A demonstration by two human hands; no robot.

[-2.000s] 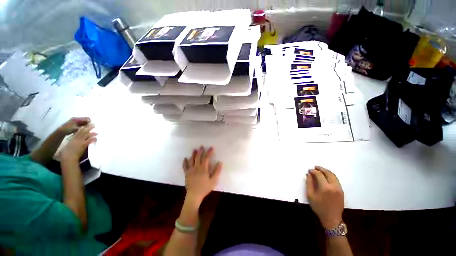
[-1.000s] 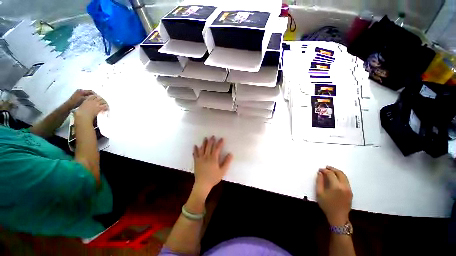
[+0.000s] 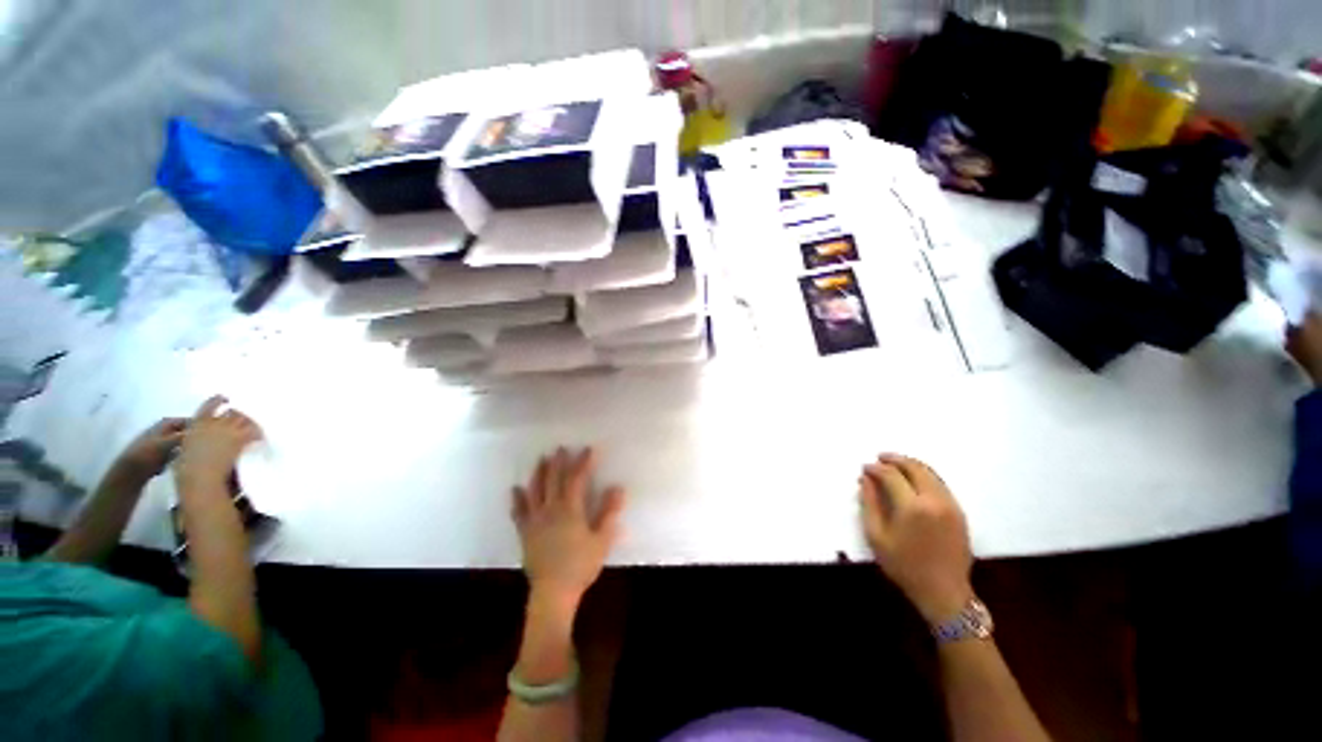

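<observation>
My left hand lies flat on the white tabletop with its fingers spread, holding nothing. My right hand rests on the table near the front edge with its fingers curled in; nothing shows in it. Erected cartons, white with dark picture panels and flaps out, are piled in several layers at the back left, beyond my left hand. Flat box blanks lie fanned in a stack at the back, beyond my right hand. Neither hand touches the cartons or the blanks.
Black inner trays are heaped at right. A black bag and a blue bag stand along the back. A person in green handles a small box at left. Another person's hand shows at the right edge.
The camera view has shifted, and another person's hand and dark sleeve now show at right. My hands stay resting on the table in much the same poses.
</observation>
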